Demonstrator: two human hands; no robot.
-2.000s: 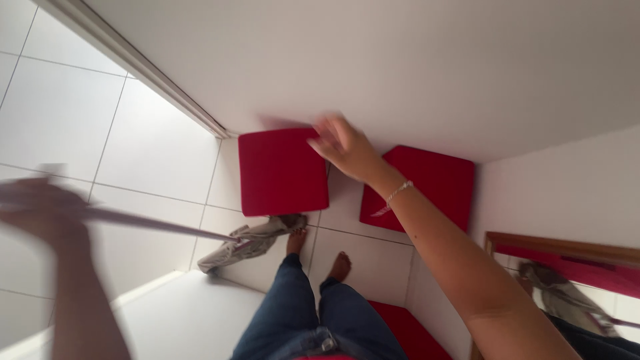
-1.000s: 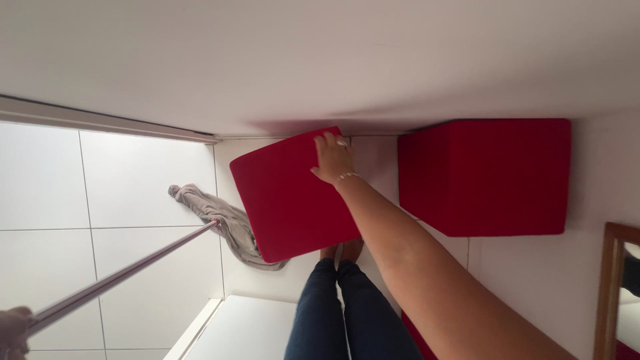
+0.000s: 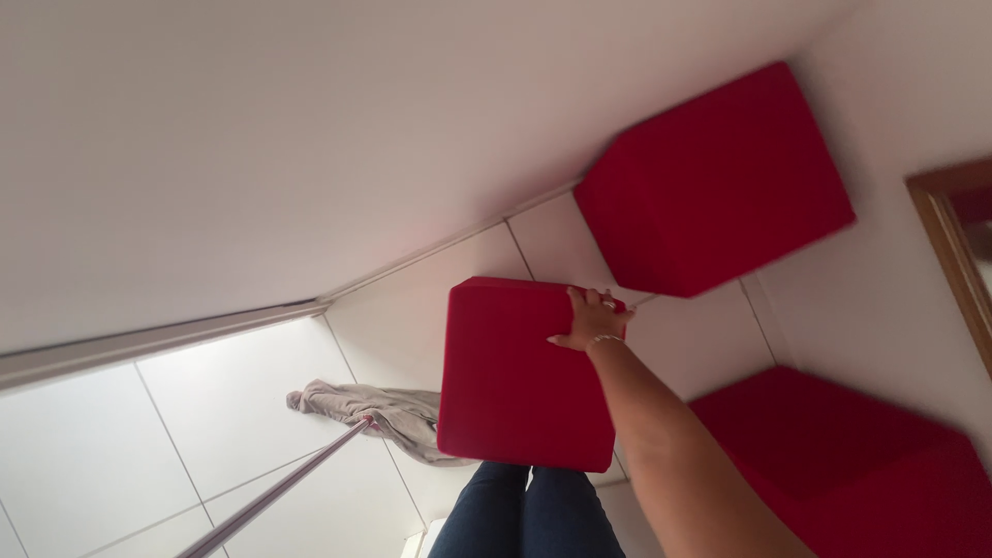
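Observation:
My right hand (image 3: 595,319), wearing a ring and a bracelet, grips the upper right edge of a red cushioned cube stool (image 3: 527,376) in front of my legs. The stool hides my feet. To its left, a grey-brown cloth (image 3: 372,411) lies bunched on the tiled floor, partly behind the stool. A long mop or squeegee pole (image 3: 283,488) runs from the lower left edge to the cloth. My left hand is out of view.
A second red stool (image 3: 721,182) stands against the wall, upper right, and another red stool (image 3: 860,473) is at the lower right. A wooden frame (image 3: 949,256) is on the right wall. A doorway frame (image 3: 163,341) lies at the left.
My right hand, blurred above the stools two seconds ago, has taken hold of the left one, which has moved away from the wall. My left hand, on the pole before, has left the view.

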